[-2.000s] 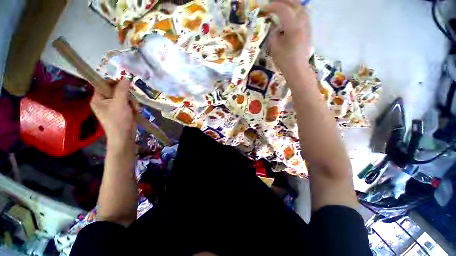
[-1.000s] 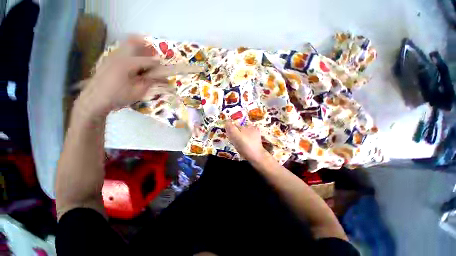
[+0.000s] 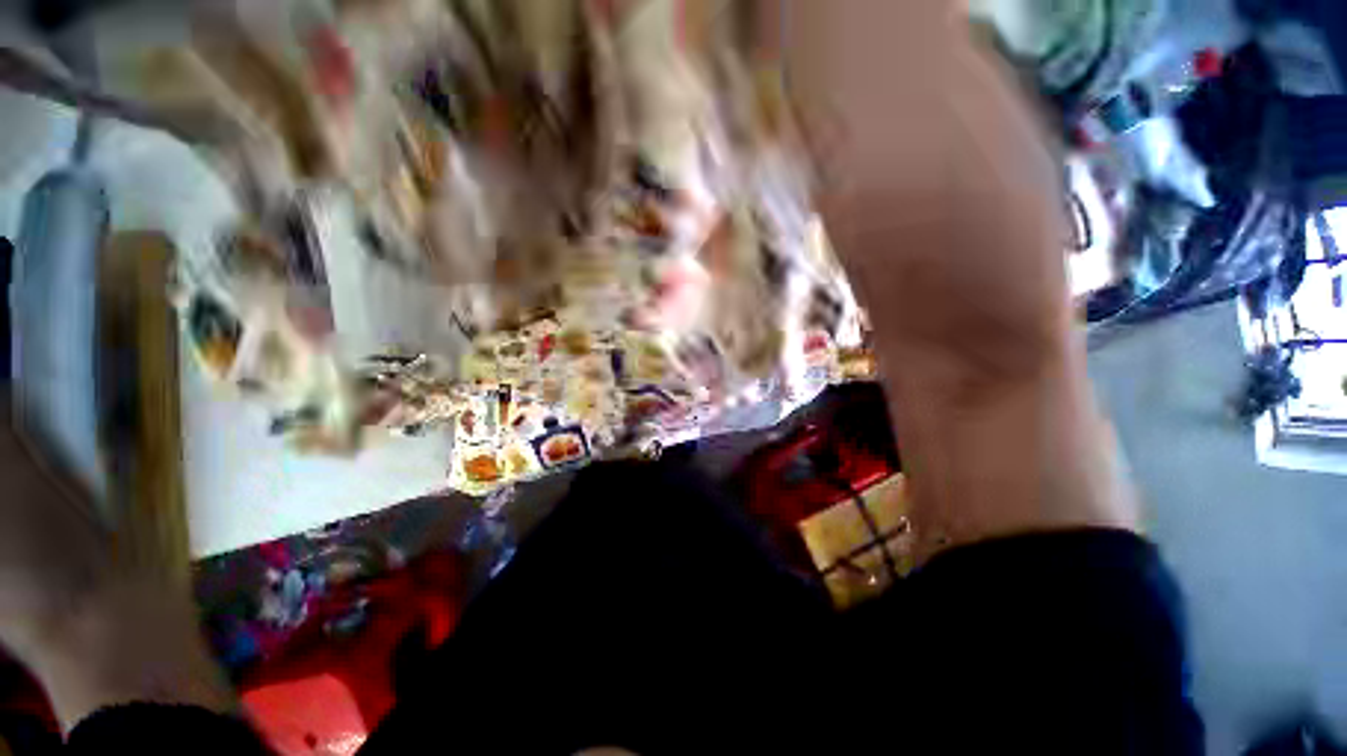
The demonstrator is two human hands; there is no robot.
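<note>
The food-print piece [image 3: 561, 362], cream cloth with orange, red and dark-blue pictures, fills the upper middle. Its upper part is raised and strongly blurred; its lower part lies at the near edge of the off-white table [image 3: 251, 488]. My right forearm crosses the cloth's right side and runs out at the top edge, so my right hand is out of the picture. My left forearm is blurred at the lower left and runs out at the left edge; its hand is not visible. What either hand holds is hidden.
A brown board [image 3: 141, 369] and pale padded roll [image 3: 59, 296] stand at the left. Below are a red crate [image 3: 303, 709] and tan strapped box [image 3: 857, 539]. Plastic bags [image 3: 1167, 163] lie upper right, with a barred window [image 3: 1315, 340] at the far right.
The view has tilted and shifted. The cloth has gone from lying spread to being partly lifted and blurred. Both hands have left the picture, my right arm reaching upward.
</note>
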